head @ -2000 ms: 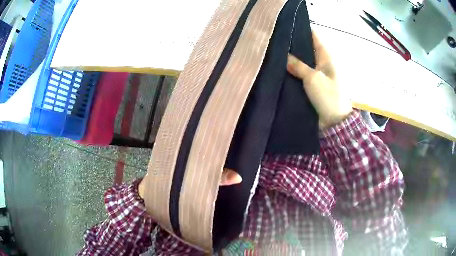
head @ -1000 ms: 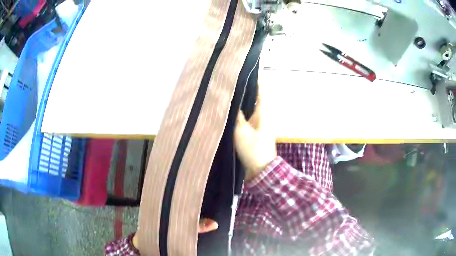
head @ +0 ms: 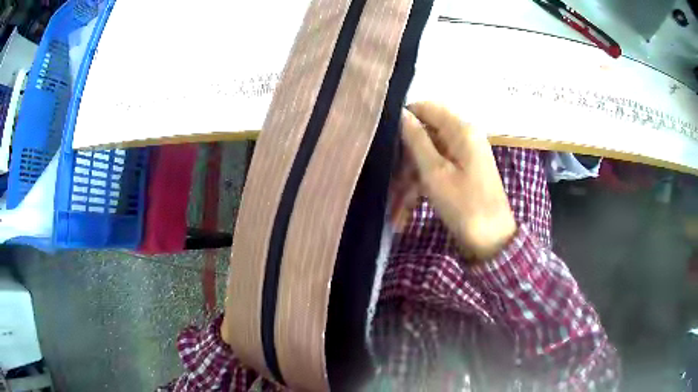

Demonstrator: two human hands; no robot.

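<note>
A long band [head: 324,168], pinkish-brown and finely ribbed with a dark stripe along its middle, runs from the table down over my lap. Its black backing [head: 360,230] shows along the right side, with a pale edge lower down. My right hand [head: 455,172] has its thumb and fingers closed at the black edge. A blurred, skin-coloured patch lies beside the band below these fingers; I cannot tell which hand it belongs to. My left hand [head: 225,331] is almost wholly hidden behind the band; only a sliver by the cuff shows, and its fingers cannot be made out.
The white table [head: 184,61] has a wood-coloured front edge and printed ruler marks. Red-handled snips [head: 593,34] lie at the upper right. A blue slatted basket [head: 103,184] with pale sheets is at the left, by a red stool [head: 166,199]. The sewing head is out of view.
The view has shifted, so the machine parts at the top have left the picture. My right hand's fingers have curled in at the black edge. My left thumb no longer shows on the backing.
</note>
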